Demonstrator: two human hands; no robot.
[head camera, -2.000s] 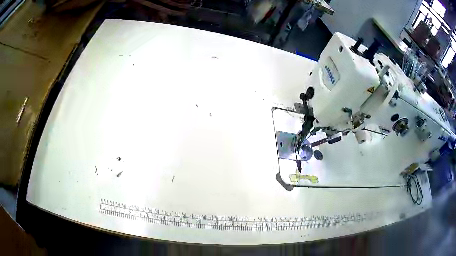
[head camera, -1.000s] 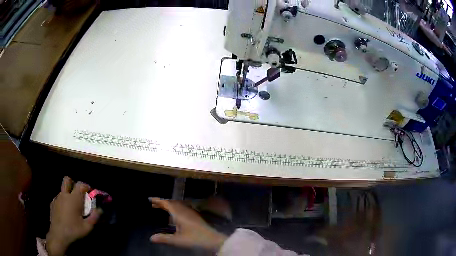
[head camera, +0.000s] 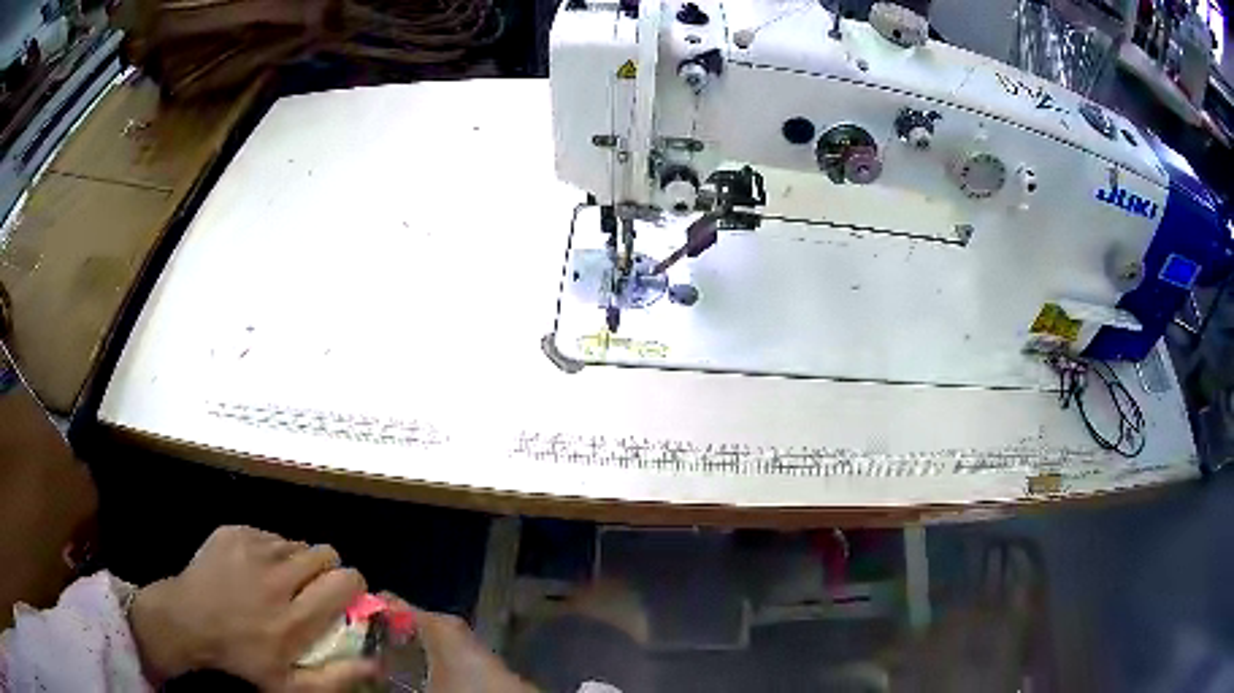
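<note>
My left hand (head camera: 257, 607) is at the lower left, below the table's front edge. Its fingers are closed around a small white and red thing (head camera: 363, 612); I cannot tell what it is. My right hand (head camera: 453, 653) is low in the picture, partly cut off by the bottom edge. Its fingers meet the right side of the small thing, but its grip is blurred and unclear. A white sewing machine (head camera: 1029, 190) with JUKI lettering stands on the white table (head camera: 366, 230). Its presser foot (head camera: 616, 278) is over the metal plate, with no panel under it.
Brown material (head camera: 325, 41) lies piled behind the table's left end. A brown board or surface (head camera: 122, 203) is on the left. A black cable (head camera: 1112, 413) lies coiled at the table's right end, beside the blue motor (head camera: 1180, 257). Metal frame legs (head camera: 498, 582) show under the table.
The view has swung right and down since the first frame, bringing both hands in. My right hand has moved left from being apart and open to meet the small thing in my left hand.
</note>
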